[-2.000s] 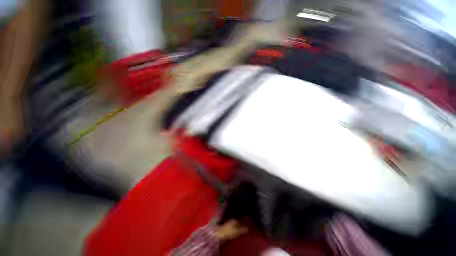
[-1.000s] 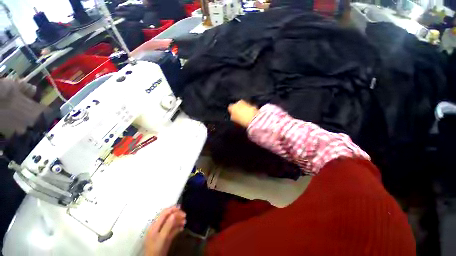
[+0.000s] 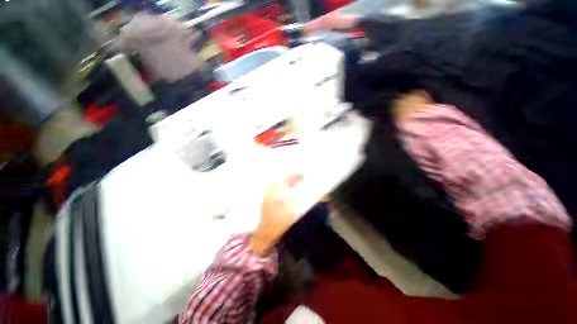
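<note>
The picture is blurred. My left hand (image 3: 277, 209) is over the white machine table (image 3: 158, 221), in front of the sewing machine; it looks empty, with its fingers loosely apart. My right hand (image 3: 412, 106) is at the black garment (image 3: 395, 171) right of the machine. Its fingers look closed on the cloth, though the fingertips are hidden. The black cloth hangs from there past the table's right end towards my lap. The white sewing machine (image 3: 253, 95) stands across the table. A red-orange item (image 3: 271, 135) lies under its arm.
A striped black and white piece (image 3: 87, 253) hangs over the table's left end. A large black garment pile (image 3: 506, 69) fills the upper right. A red basket (image 3: 248, 31) is behind the machine. A person in a light top (image 3: 158, 44) is at the upper left.
The view has turned left, so the machine and table appear further right. My left hand is now further over the table. Black cloth below my right hand hangs lower towards my lap.
</note>
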